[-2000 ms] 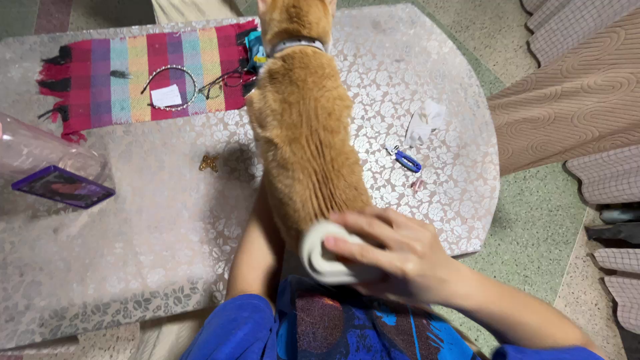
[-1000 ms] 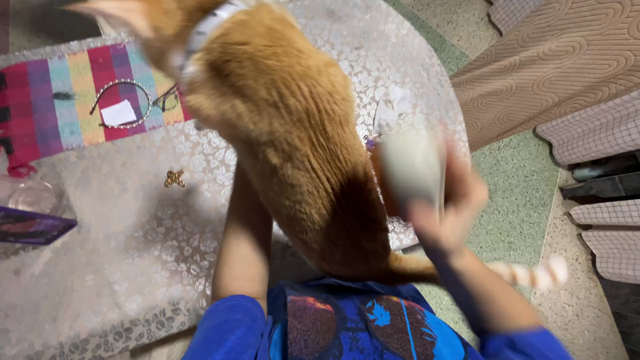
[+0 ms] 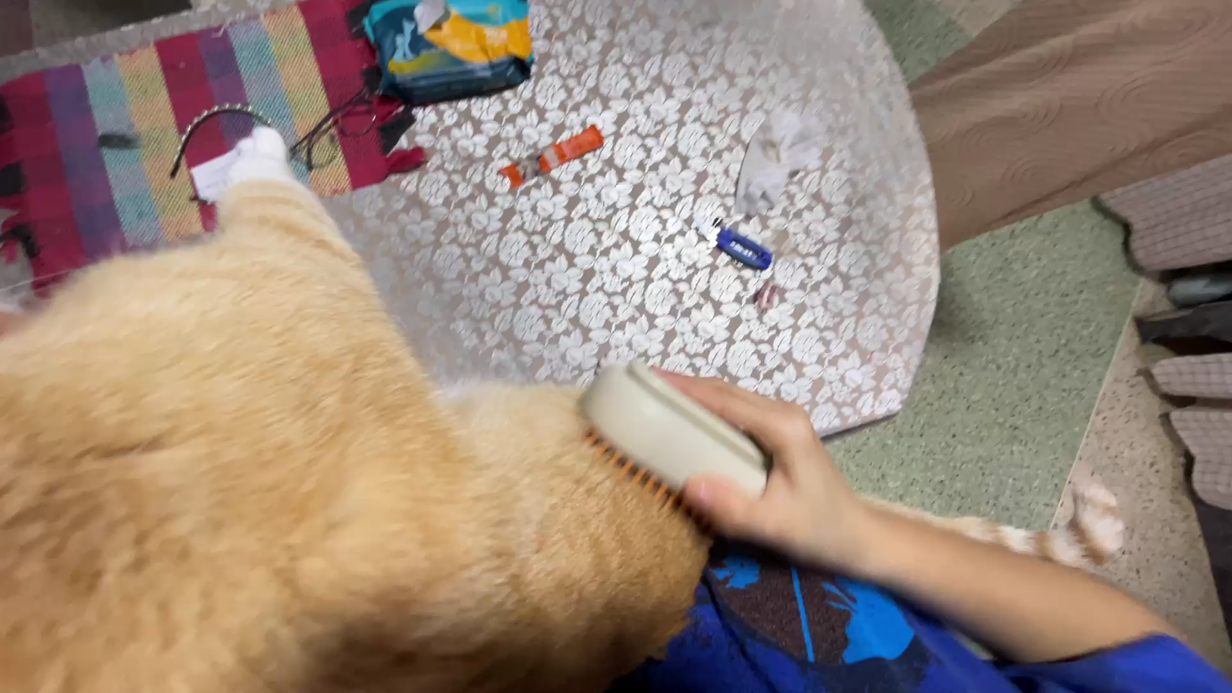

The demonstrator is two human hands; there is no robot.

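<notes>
An orange cat (image 3: 289,462) fills the left and lower middle of the head view, very near the camera, one white paw (image 3: 262,159) on the striped cloth. My right hand (image 3: 770,462) grips a pale pet brush (image 3: 674,428) by its body, thumb on the near side. The brush's orange bristles rest in the fur of the cat's hindquarters. The cat's banded tail (image 3: 1059,539) extends to the right behind my forearm. My left hand is not visible. The cat's head is out of view.
The lace-patterned table (image 3: 616,289) bears a wipes pack (image 3: 452,48), an orange wrapper (image 3: 573,147), a blue key-fob-like item (image 3: 743,248) and a crumpled white tissue (image 3: 775,159). On the striped cloth (image 3: 144,125) lie a headband (image 3: 207,115) and eyeglasses (image 3: 337,125). Curtains hang at right.
The cat has shifted left and closer to the camera, with its paw now on the striped cloth. My right hand has brought the brush's bristles against its hindquarters. My left arm has gone from sight.
</notes>
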